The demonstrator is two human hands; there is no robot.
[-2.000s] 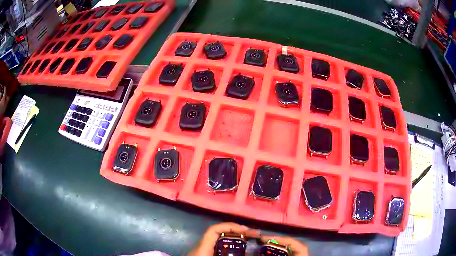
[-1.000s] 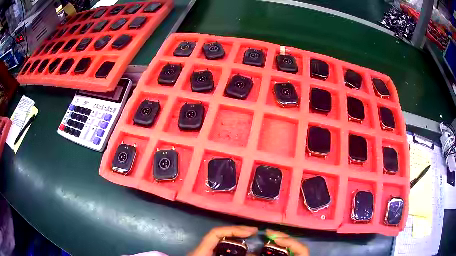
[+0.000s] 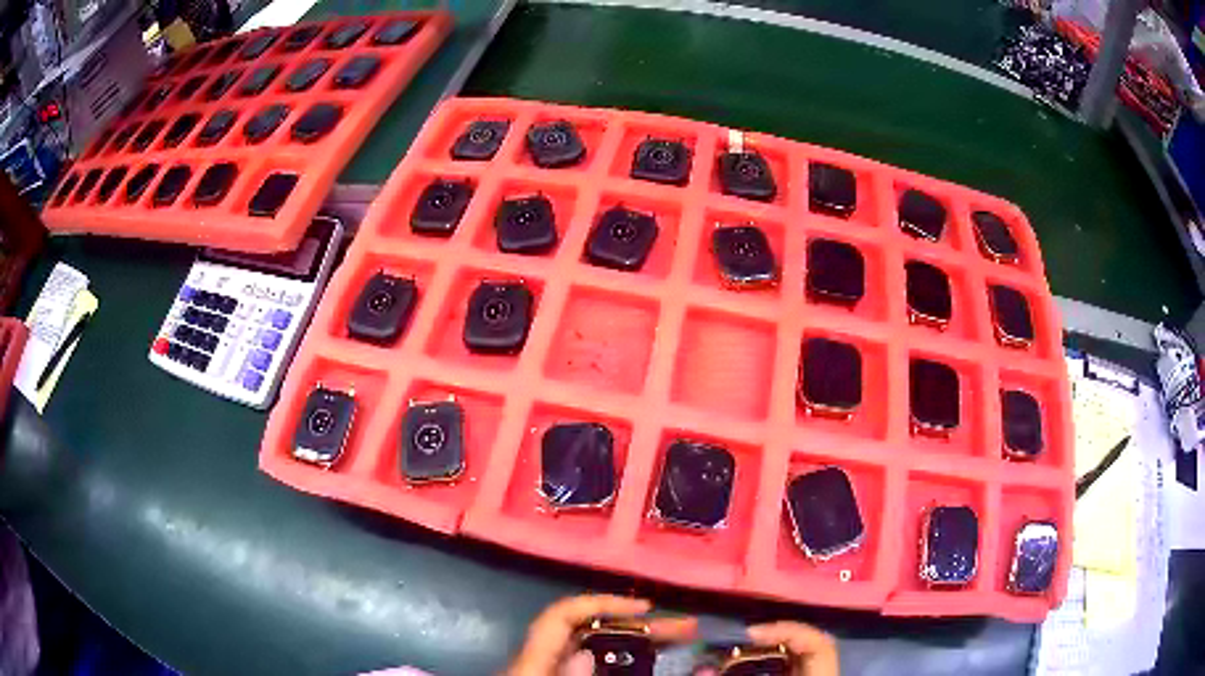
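My left hand (image 3: 562,637) is at the bottom edge, partly cut off, holding a strapless smartwatch (image 3: 619,650) with a lit screen. My right hand (image 3: 803,647), also cut off, holds a second smartwatch (image 3: 755,660); only its upper part shows. Above my hands lies a red-orange tray (image 3: 661,548) with square pockets. Its left and upper pockets hold watches back up, such as this one (image 3: 432,440). The right and front pockets hold watches with dark screens up, such as this one (image 3: 693,485). Two middle pockets hold no watch.
A second red-orange tray (image 3: 293,222) full of watches lies at the upper left. A calculator (image 3: 238,326) sits between the trays. Papers with a pen lie at the far left (image 3: 53,324) and at the right (image 3: 1123,528). A heap of small dark parts (image 3: 1044,56) is at the upper right.
The two hands have moved slightly apart, the right one to the right. Both watches remain held. The view has shifted a little.
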